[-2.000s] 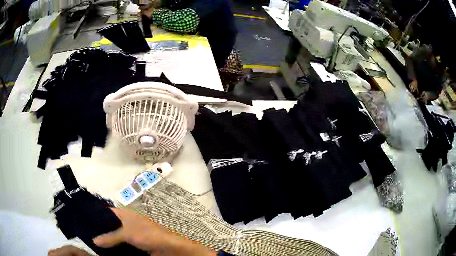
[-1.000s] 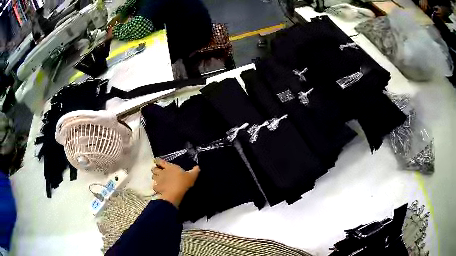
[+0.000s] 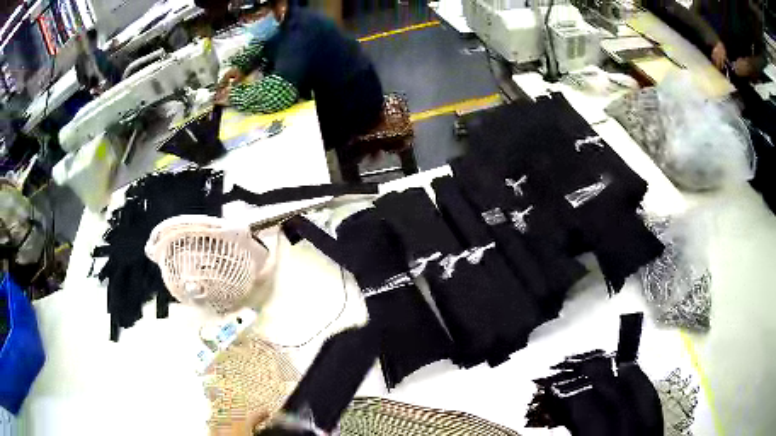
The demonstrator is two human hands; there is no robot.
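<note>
A black strap bundle [image 3: 336,370] slants down to the lower edge, in front of the rows of buckled black straps [image 3: 493,298]. My left hand [image 3: 255,421] is blurred and cut off by the bottom edge; it appears closed on the bundle's lower end. Silver buckles show across the middle of the rows. My right hand is not in view. Another heap of black straps [image 3: 608,396] with silver frames lies at the lower right, one strap sticking up.
A pink fan [image 3: 208,264] and a power strip [image 3: 225,341] stand left of the rows. A beige ribbed bundle [image 3: 417,417] lies along the near edge. Bags of metal parts [image 3: 676,285] lie right. A blue bin [image 3: 17,345] is far left. A person [image 3: 328,77] sits beyond the table.
My right hand held black straps at the left, then left view. My left hand reached the leftmost row, and a bundle has been drawn from there toward me. The camera view has shifted.
</note>
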